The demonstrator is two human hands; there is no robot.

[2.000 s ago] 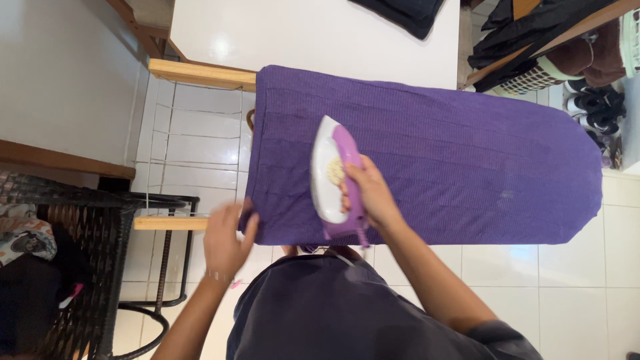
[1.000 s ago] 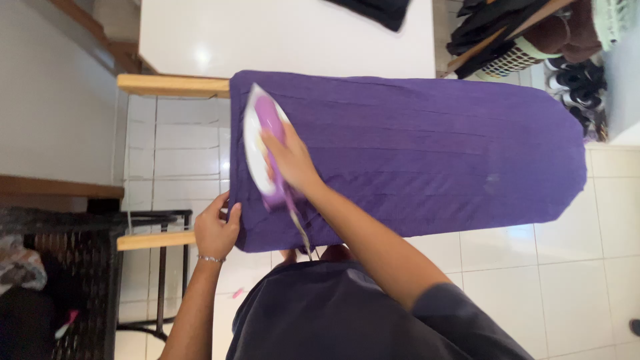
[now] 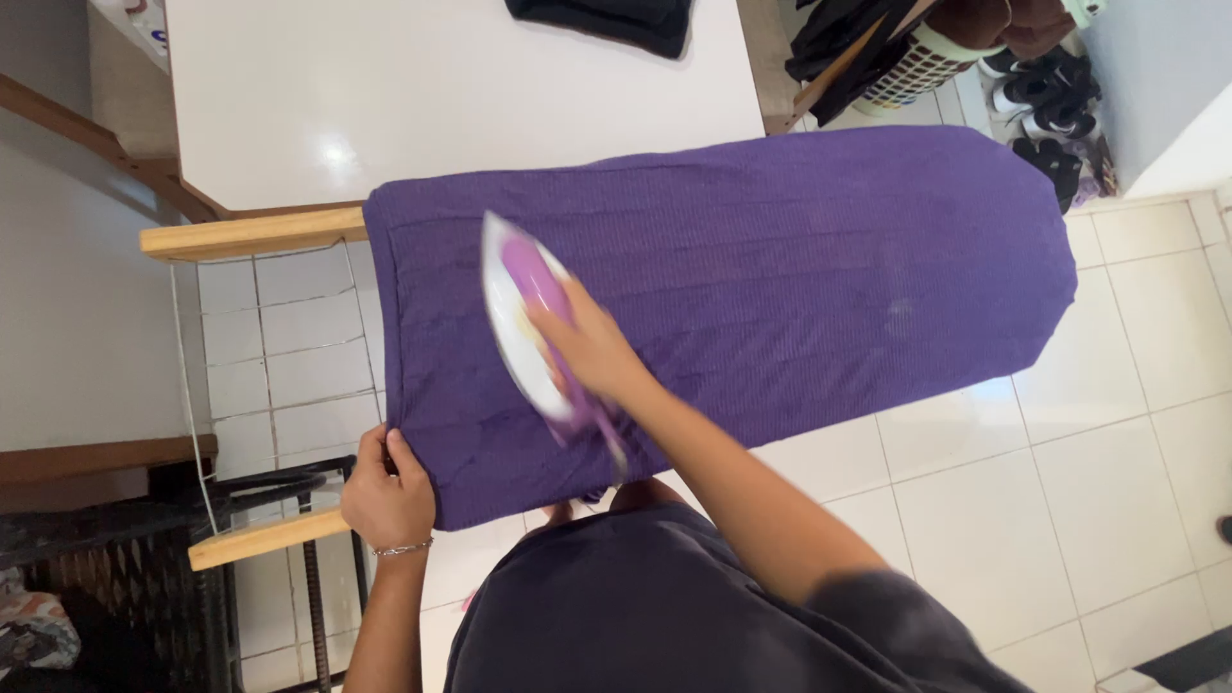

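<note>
Purple ribbed cloth (image 3: pixel 789 269) lies over an ironing board, with shallow creases across it. My right hand (image 3: pixel 587 346) grips the handle of a white and pink clothes iron (image 3: pixel 529 332), slightly blurred, whose tip points to the upper left. The iron rests over the left part of the cloth, and its cord trails toward my body. At the board's lower left edge, my left hand (image 3: pixel 390 491) pinches the hem of the cloth between thumb and fingers. The iron's soleplate is hidden.
Beyond the board stands a white table (image 3: pixel 462 106) with a folded black garment (image 3: pixel 606 24). Wooden bars (image 3: pixel 255 234) and a wire rack extend at the left, above a dark woven basket (image 3: pixel 115 577). Shoes (image 3: pixel 1049 106) and a green laundry basket (image 3: pixel 919 72) are at the upper right.
My left hand, with fingers spread at the board's end two seconds ago, now holds the cloth edge. The iron has moved left along the cloth since then, and sits farther from the left edge than one second ago.
</note>
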